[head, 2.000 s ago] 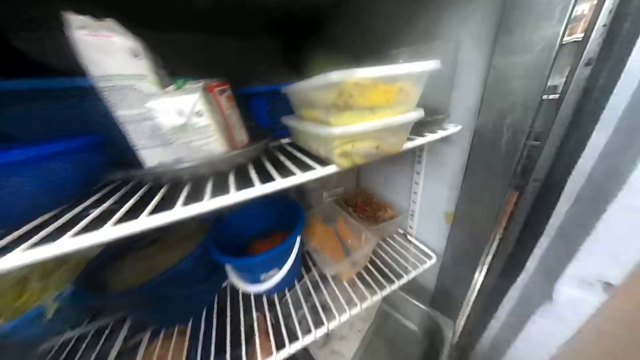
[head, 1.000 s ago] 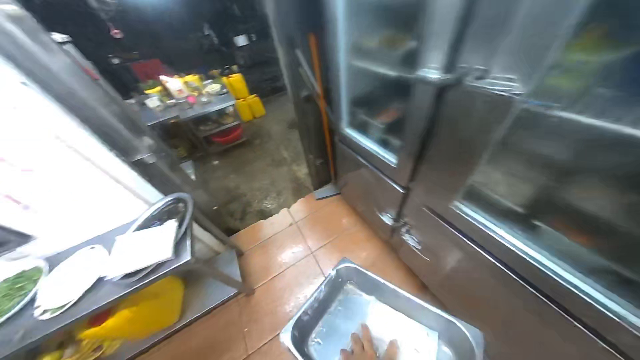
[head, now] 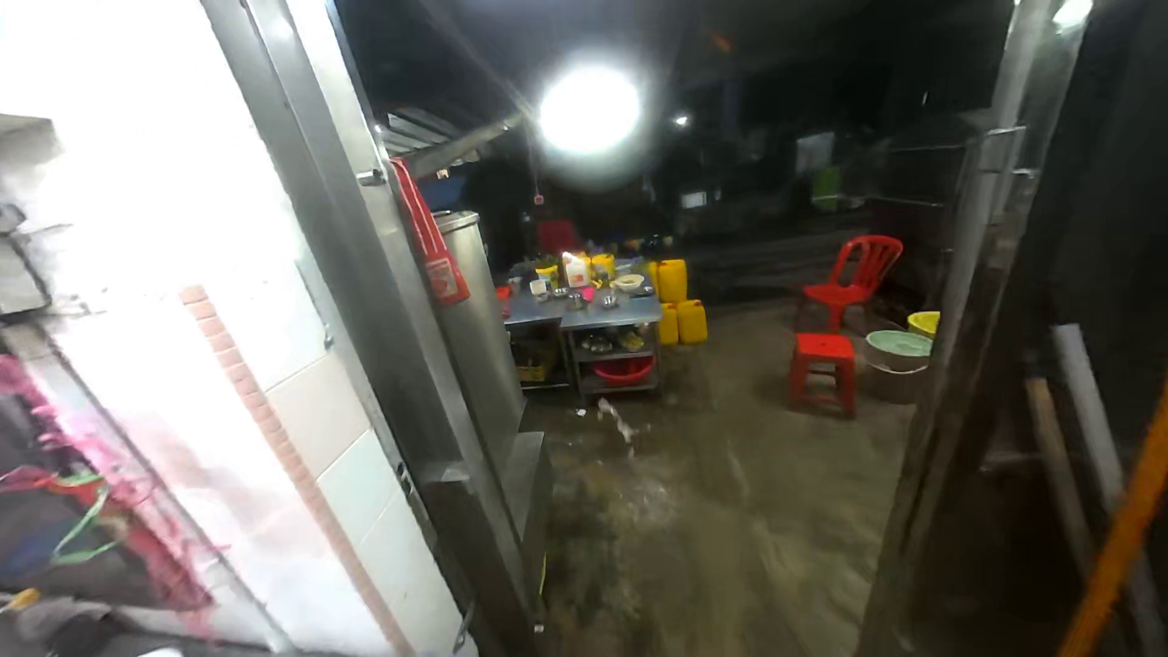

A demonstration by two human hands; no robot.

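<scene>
Neither my left hand nor my right hand shows in the view now, so what they hold cannot be seen. Ahead, past a metal door frame, stands a steel table with bowls, bottles and small containers on top. A red basin sits on its lower shelf. Several yellow jerrycans stand just right of the table. A red apron or cloth hangs at the left beside a tall steel cabinet.
On the right are a red plastic chair, a red stool and a large bucket with greenish contents. An orange pole leans at the right edge. The concrete floor looks wet.
The view has swung from the fridge shelves, past a steel tray with a hand at it, to the doorway. The tray and the hand are out of view now.
</scene>
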